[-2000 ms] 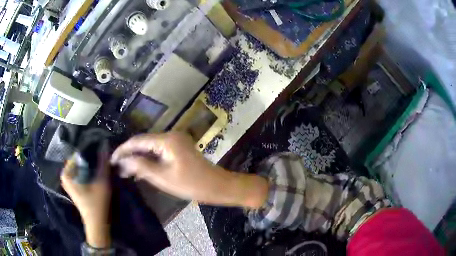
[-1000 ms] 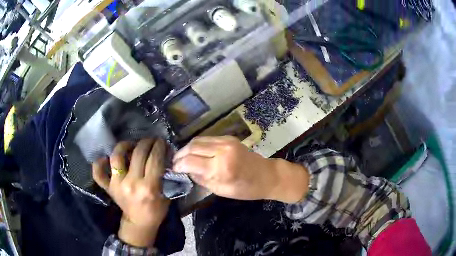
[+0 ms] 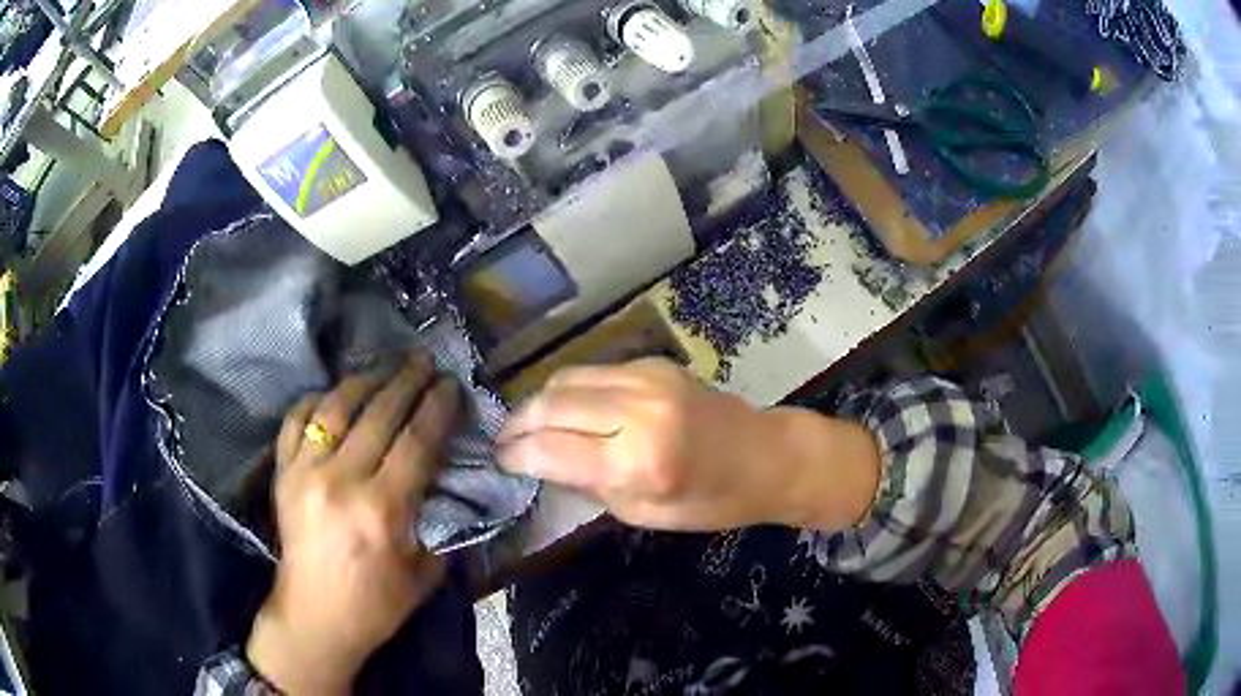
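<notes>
The garment [image 3: 102,449], dark navy cloth with its grey wrong side [image 3: 259,320] turned up and a pale overlocked edge curving round it, lies at the left below the overlock machine [image 3: 599,224]. My left hand [image 3: 361,503], with a yellow ring, lies palm down on the grey cloth, fingers spread a little and pressing on it. My right hand [image 3: 626,442] pinches the cloth's edge between thumb and fingers, close to the left fingertips. The cloth in front of the needle area is bunched; the needle and presser foot are hidden.
The front head cover [image 3: 327,170] and white tension dials [image 3: 497,116] stand above the hands. Dark trimmings [image 3: 749,279] lie beside the yellow waste tray [image 3: 701,356]. Green-handled scissors [image 3: 987,136] lie on the wood-edged board [image 3: 871,190]. A green-rimmed basket [image 3: 1198,503] is at right.
The blurred hands and bunched cloth have come to the machine front, and the grey side has spread out. Since a second ago, the right hand has shifted slightly right and more grey cloth shows.
</notes>
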